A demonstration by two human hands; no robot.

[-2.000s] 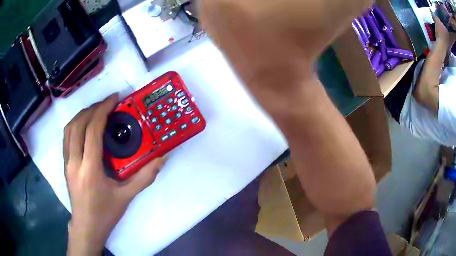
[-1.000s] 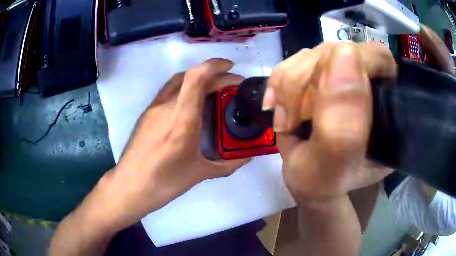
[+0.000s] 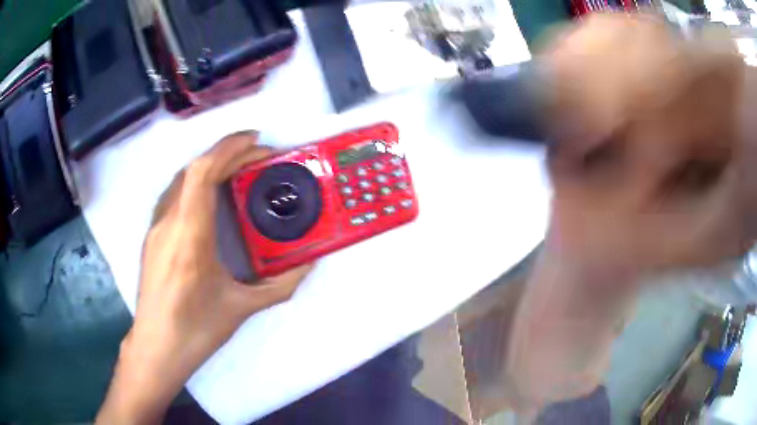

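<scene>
A red portable radio [image 3: 328, 197] lies face up on the white work sheet [image 3: 365, 303], its round black speaker to the left and its small display and keypad to the right. My left hand [image 3: 199, 241] holds the radio by its speaker end, fingers at the top edge and thumb at the bottom edge. My right hand [image 3: 639, 141] is strongly blurred, off to the right of the radio and above the sheet. It is closed around the electric screwdriver [image 3: 506, 105], whose dark nose points left and does not touch the radio. The bit tip cannot be made out.
Several waiting radios [image 3: 104, 75] with black backs and red edges stand at the upper left. The screw feeder [image 3: 452, 37], silver on a white plate, is at the top behind the sheet. A brown carton [image 3: 444, 365] is at the lower edge, right of the sheet. The green bench shows at left.
The screwdriver was over the radio's speaker end one second ago; my right hand has drawn it off to the right. The radio's keypad and display show again. The camera view has turned.
</scene>
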